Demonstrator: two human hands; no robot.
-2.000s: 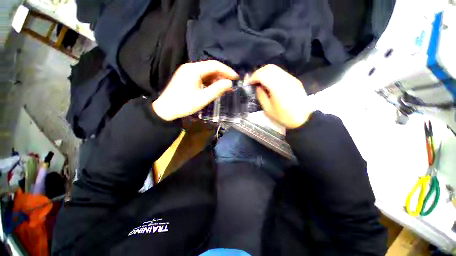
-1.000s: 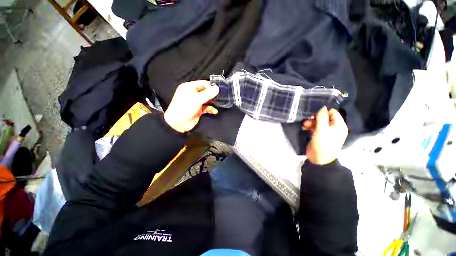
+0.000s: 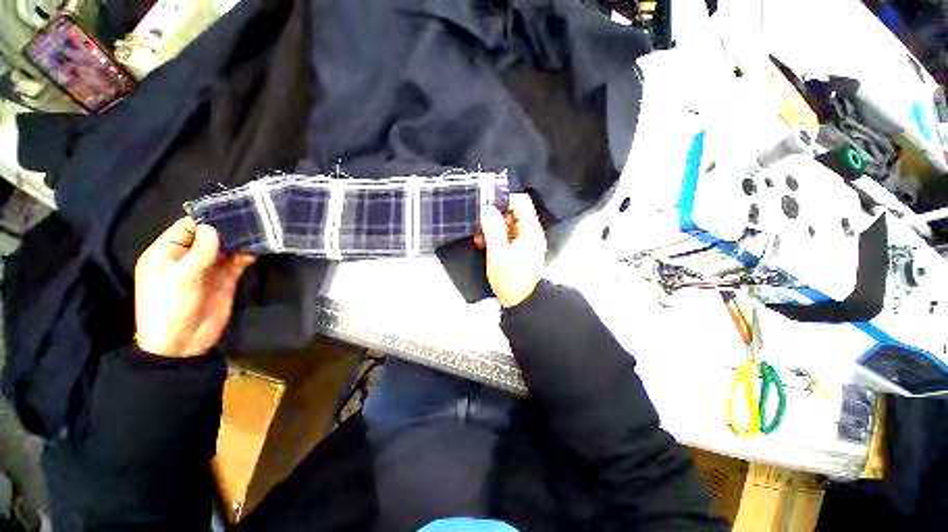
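Observation:
A plaid fabric band (image 3: 374, 218), navy with white lines, is stretched out flat between my hands above the table's front edge. Its upper edge is frayed with pale loose threads. My left hand (image 3: 187, 289) grips its left end between thumb and fingers. My right hand (image 3: 512, 249) grips its right end. The navy garment (image 3: 416, 94) lies heaped behind the band, with black cloth (image 3: 249, 135) among it and at its left.
Scissors with yellow and green handles (image 3: 757, 398) and a slim orange-red tool (image 3: 739, 320) lie on the white table (image 3: 665, 364) at right. The white sewing machine (image 3: 800, 208) stands beyond. A ruler strip (image 3: 416, 354) runs along the front edge. A phone (image 3: 79, 62) lies upper left. Cardboard boxes (image 3: 249, 416) are below.
The band, bunched between my close hands two seconds ago, was opened out and is now straighter and further left in the picture. The view has shifted right, showing more of the machine.

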